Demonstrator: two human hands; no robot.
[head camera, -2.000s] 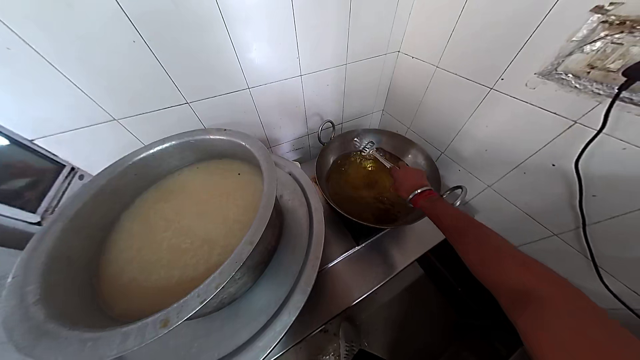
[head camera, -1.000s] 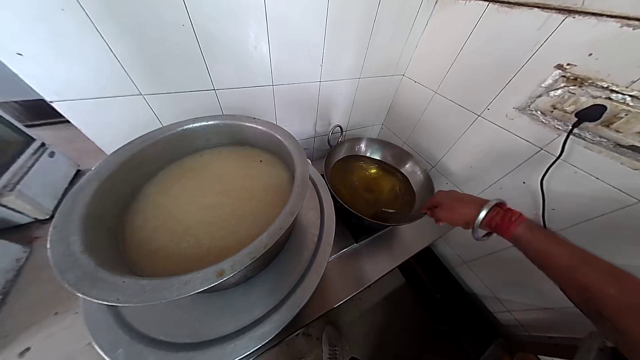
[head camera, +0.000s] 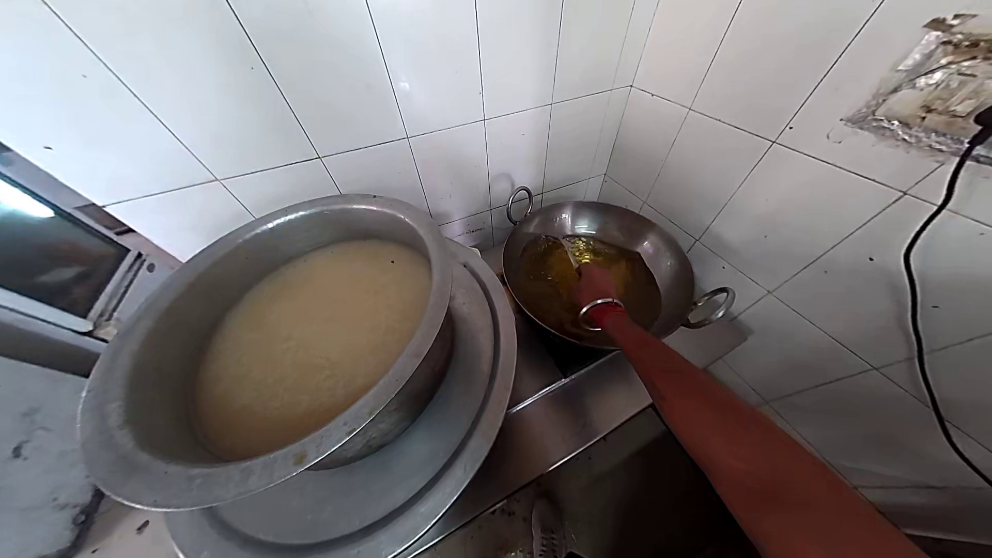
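Observation:
A round steel kadai (head camera: 666, 260) with two ring handles holds yellowish oil (head camera: 542, 271). Above the oil, my right hand (head camera: 595, 283), with a metal bangle and red thread at the wrist, is closed around a thin metal utensil (head camera: 570, 249); the utensil's far end is blurred, and the fingers are partly hidden. My left hand is out of view. To the left of the kadai, a large wide-rimmed metal pot (head camera: 116, 434) contains a pale, cloudy liquid (head camera: 318, 333). The pot rests on a broad round metal lid or tray (head camera: 333, 504).
The kadai sits on a steel-edged stove or counter (head camera: 573, 418) in a corner of white wall tiles (head camera: 434, 93). A black cable (head camera: 914, 287) hangs down the right wall from a damaged socket area (head camera: 930, 101). A metal-framed glass appliance (head camera: 62, 263) stands at far left.
One second ago my right hand was at the kadai's right side, near its handle; now it is over the oil with the utensil. The view has shifted.

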